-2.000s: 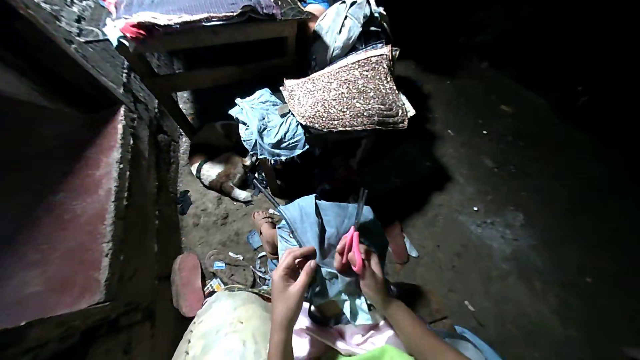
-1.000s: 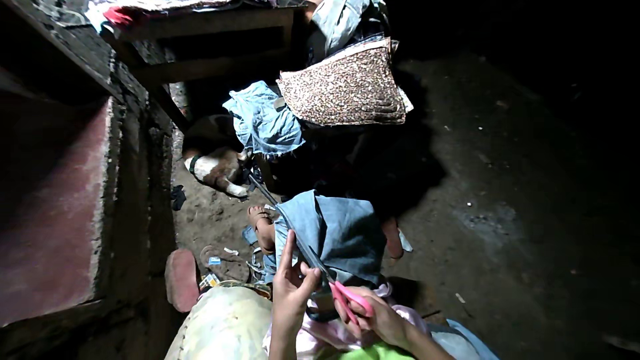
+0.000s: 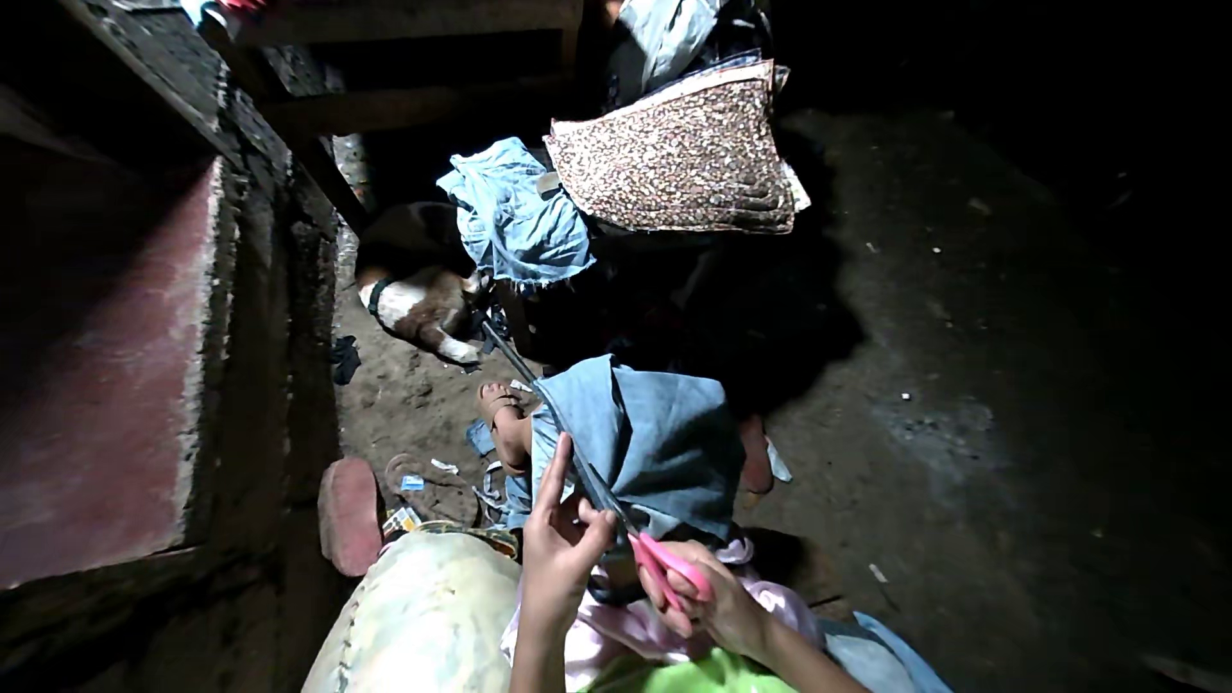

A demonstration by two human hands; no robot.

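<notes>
My right hand (image 3: 698, 597) is closed on the pink handles of a pair of scissors (image 3: 664, 568), whose blades point up and left along a long thin dark strip (image 3: 513, 356), seemingly of cloth. My left hand (image 3: 563, 539) lies beside the strip with the index finger extended; the strip runs past its fingertips, and whether they pinch it I cannot tell. Under both hands, blue denim cloth (image 3: 664, 433) is draped over my lap. Pink cloth (image 3: 616, 630) and bright green cloth (image 3: 703, 674) lie nearer my body.
A dog (image 3: 419, 303) lies on the dirt floor ahead to the left. Light-blue cloth (image 3: 520, 217) and a floral-patterned cloth (image 3: 683, 154) hang beyond my lap. A reddish slipper (image 3: 349, 515) and a stuffed pale sack (image 3: 423, 616) are at left, by a rough wall ledge (image 3: 106, 385).
Two seconds ago my hands were apart over the denim, strips rising from each. Now the scissors lie along one strip near my left hand, whose index finger is extended.
</notes>
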